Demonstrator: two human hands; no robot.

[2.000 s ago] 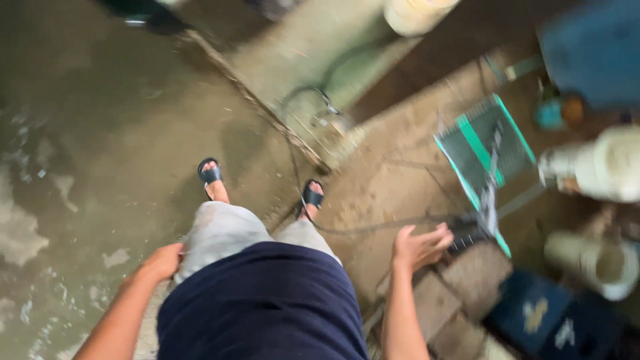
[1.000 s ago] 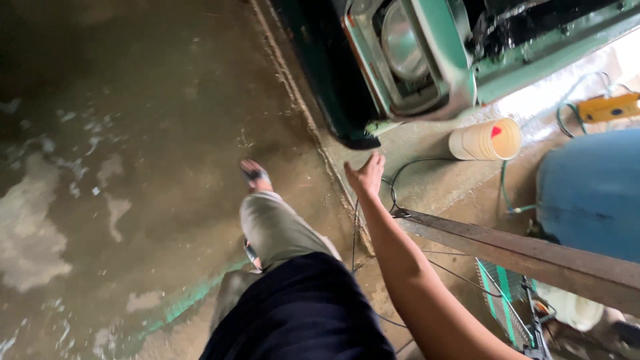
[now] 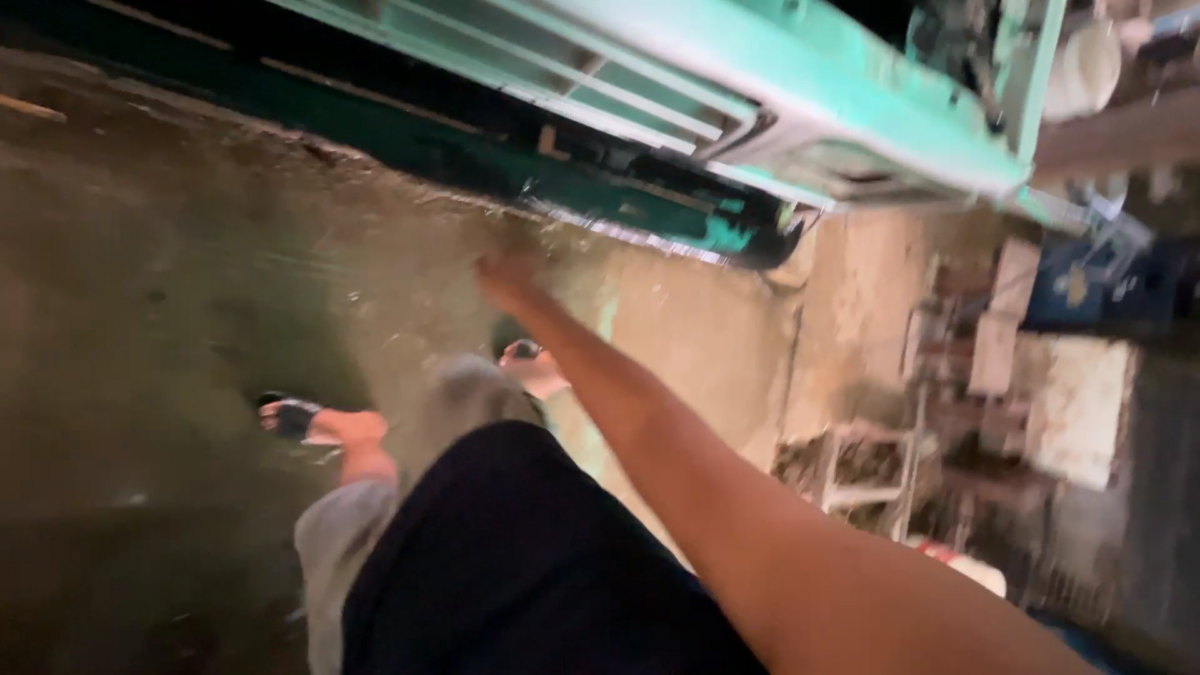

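Note:
My right hand (image 3: 506, 281) hangs over the wet floor, just below the dark green bumper (image 3: 647, 211) of a vehicle. Motion blur hides its fingers, and no object shows in it. A gap separates it from the bumper in the picture, though the true distance is unclear. Above the bumper runs the vehicle's light green front grille (image 3: 581, 70), with a headlight surround (image 3: 844, 173) at its right end. My left hand is out of view.
My sandalled feet stand on the wet concrete floor (image 3: 187, 309). At the right are a pale metal frame (image 3: 862, 492), a blue container (image 3: 1078, 281), a whitish panel (image 3: 1078, 408) and a white bucket (image 3: 1083, 70), all blurred.
The view has swung strongly; the vehicle's grille and bumper now fill the top. My left hand, seen two seconds ago, is out of view. My right arm remains stretched forward.

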